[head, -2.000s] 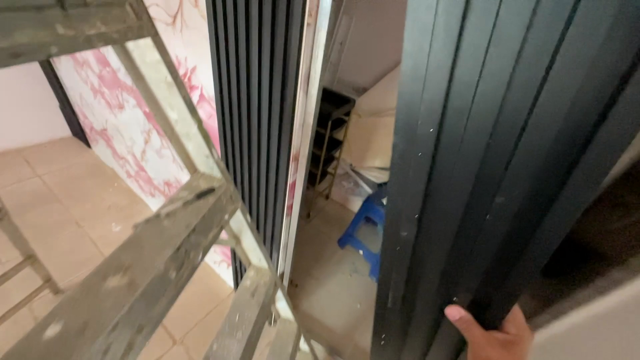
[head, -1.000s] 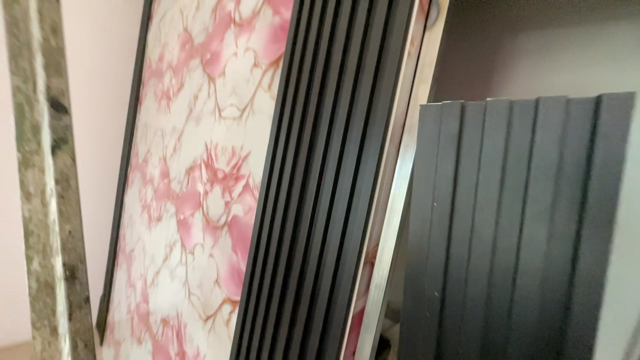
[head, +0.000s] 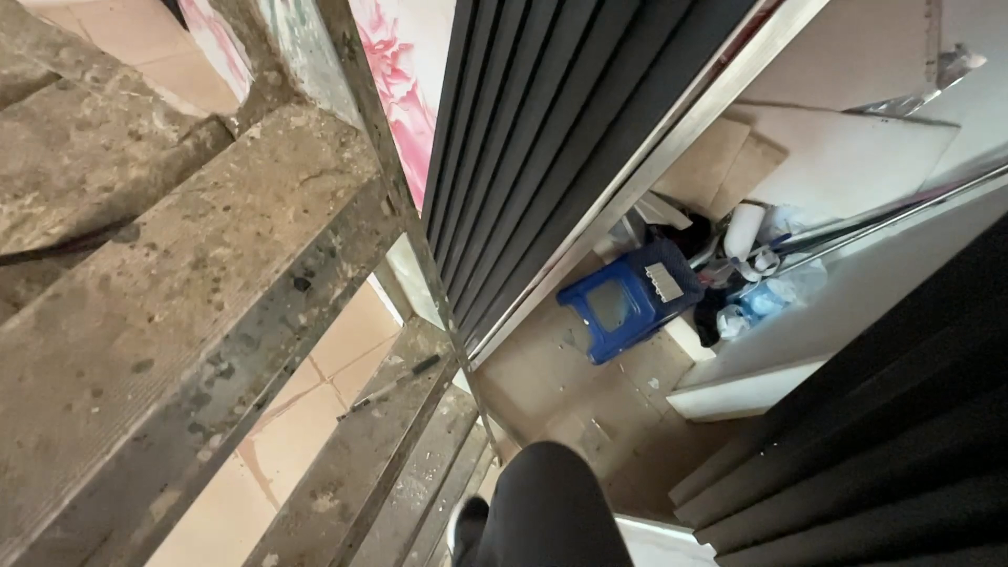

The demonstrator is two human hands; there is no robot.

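Neither my left hand nor my right hand shows in the head view. A loose black fluted panel (head: 882, 441) slants across the lower right; whatever supports it is hidden. Another black fluted panel (head: 559, 134) covers the wall at the upper middle, beside a metal door frame (head: 654, 169). A paint-spattered metal stepladder (head: 236, 260) fills the left side. On a lower step lies a thin tool with a black end (head: 425, 365). My leg in black trousers (head: 551, 504) and part of a shoe (head: 467, 524) are at the bottom.
Past the frame, a blue plastic stool (head: 630, 299) lies tipped on the floor. Cardboard (head: 709, 165), a white board (head: 850, 157), plastic bags (head: 760, 303) and metal rods (head: 866, 224) crowd the wall. A pink-patterned wall panel (head: 398, 87) stands behind the ladder.
The view has swung down towards the ladder steps and floor. My hand on the loose fluted panel two seconds ago is out of view.
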